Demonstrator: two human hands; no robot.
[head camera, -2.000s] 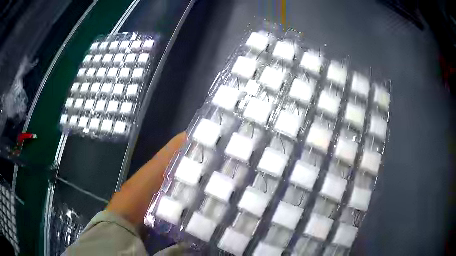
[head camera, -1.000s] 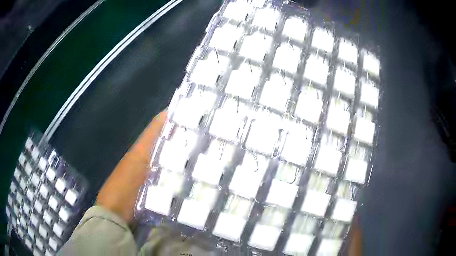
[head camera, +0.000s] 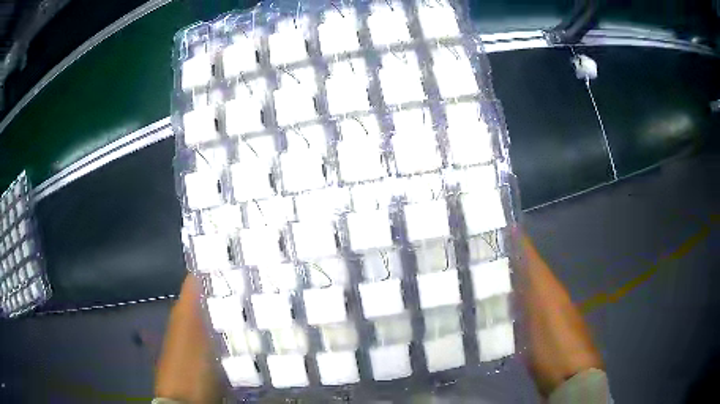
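A clear parts tray (head camera: 347, 166) with rows of bright white square parts and thin dark leads fills the middle of the head view, held up in front of me. My left hand (head camera: 188, 339) is at its lower left side, and my right hand (head camera: 553, 316) is at its lower right side. Mostly the wrists and forearms show. The fingers are hidden behind the tray.
Another tray of white parts (head camera: 20, 248) lies at the far left on the dark bench (head camera: 110, 229). A green surface (head camera: 95, 99) with pale rails runs behind. A small white fitting (head camera: 585, 67) with a thin cord is at the right. Grey floor has a yellow line.
The view has turned, so the held tray now stands more upright and further left. My right forearm has come into view. The other tray has shifted to the left edge.
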